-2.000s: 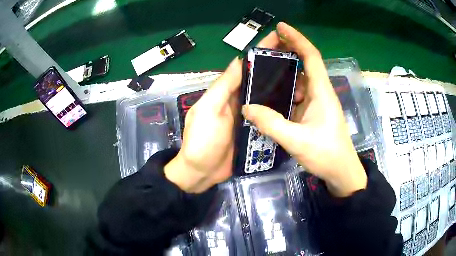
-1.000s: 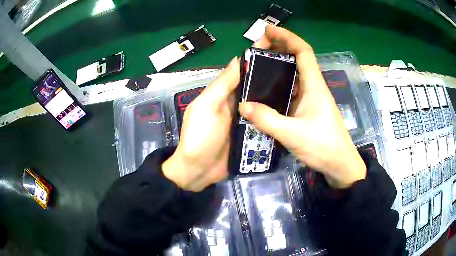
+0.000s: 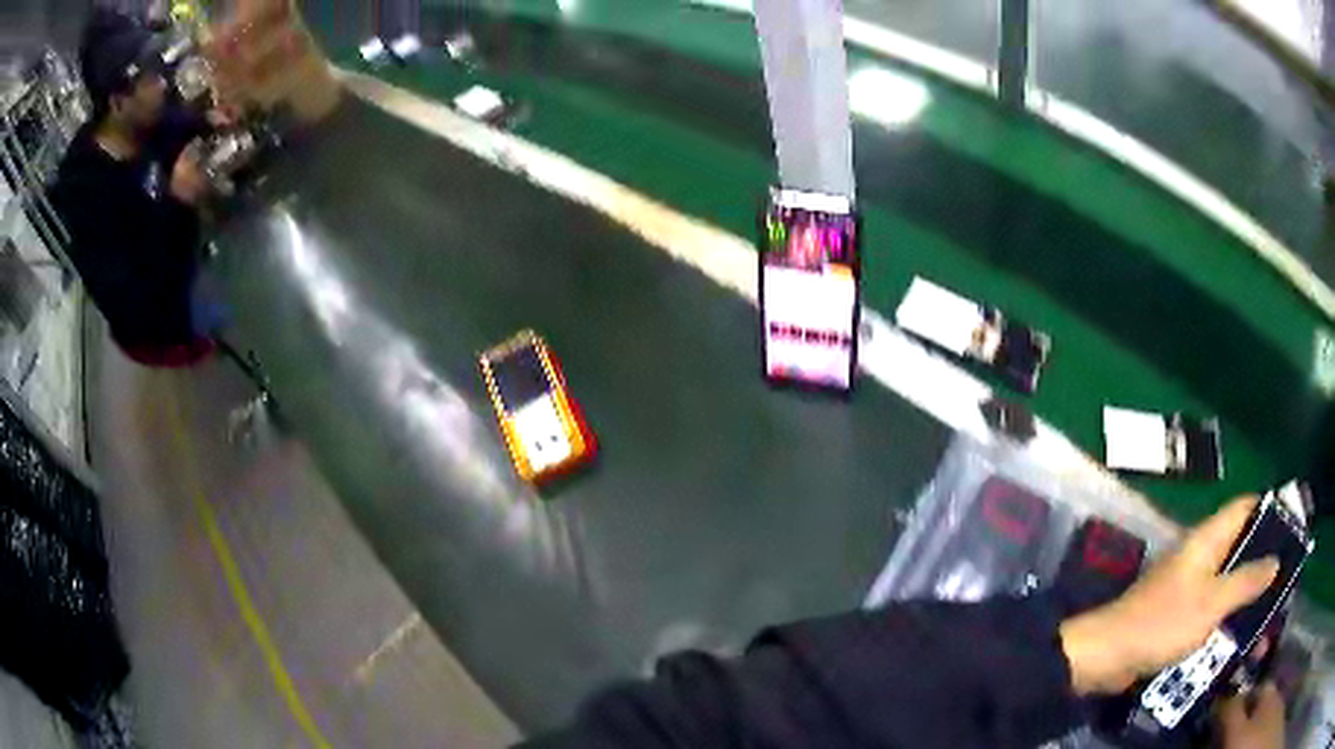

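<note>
At the right edge of the view, my left hand (image 3: 1157,622) holds a phone unit: a main board with a dark display (image 3: 1277,539) and a white key area (image 3: 1189,676) in a black housing. A digit lies across the display's lower part. The unit is tilted, display end up and to the right. Only a small part of my right hand (image 3: 1255,720) shows below it, cut off by the picture's edge; its grip cannot be told. The clear blister tray (image 3: 930,534) with red-outlined black housings (image 3: 1101,556) lies beneath, partly hidden by my arm.
A lit smartphone (image 3: 810,300) stands by the grey post (image 3: 807,110). A yellow-orange and red handset (image 3: 536,410) lies on the dark mat (image 3: 674,498). Board units (image 3: 974,334) lie on the green belt, with a small black pad (image 3: 1009,417) at its edge. A person (image 3: 132,205) is at far left.
The view has swung left, so the hands, unit and tray now sit at the lower right. A person and the aisle have come into view. The white sheets are out of view.
</note>
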